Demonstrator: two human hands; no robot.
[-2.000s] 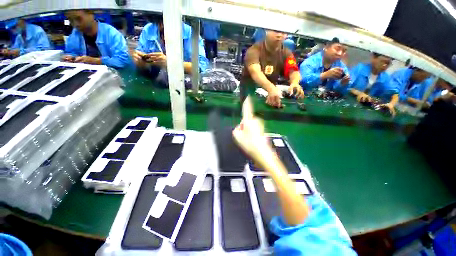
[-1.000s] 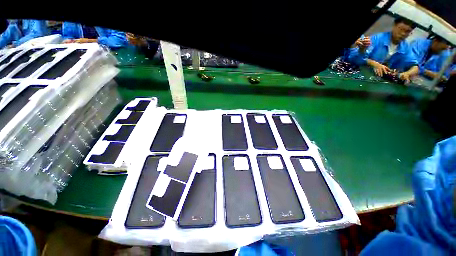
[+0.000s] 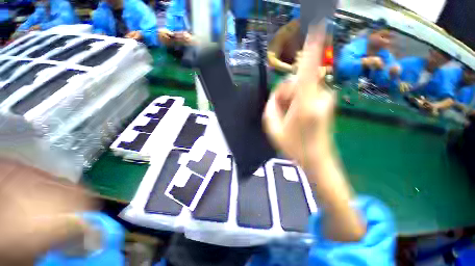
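My right hand [image 3: 302,117] is raised over the tray, blurred, with its index finger pointing up. A dark, flat, case-like piece [image 3: 234,114] hangs tilted against its curled fingers. A dark grey piece [image 3: 316,11] shows at the fingertip, cut off by the top edge. My left hand [image 3: 44,205] is a large blur at lower left; its fingers cannot be made out. The white tray [image 3: 208,236] holds black phone cases [image 3: 253,202]. A white liner with two black sheets [image 3: 191,179] lies across the cases at left.
A stack of sticker sheets [image 3: 146,124] lies left of the tray. A tall stack of filled trays [image 3: 99,98] stands farther left. A pale upright [image 3: 202,92] rises behind the tray. People in blue smocks sit across the green bench [image 3: 385,166], with one in brown among them.
Since one second ago my right hand has come back over the tray with dark pieces, and my left hand has entered at lower left. The view has shifted, and the large dark shape overhead is gone.
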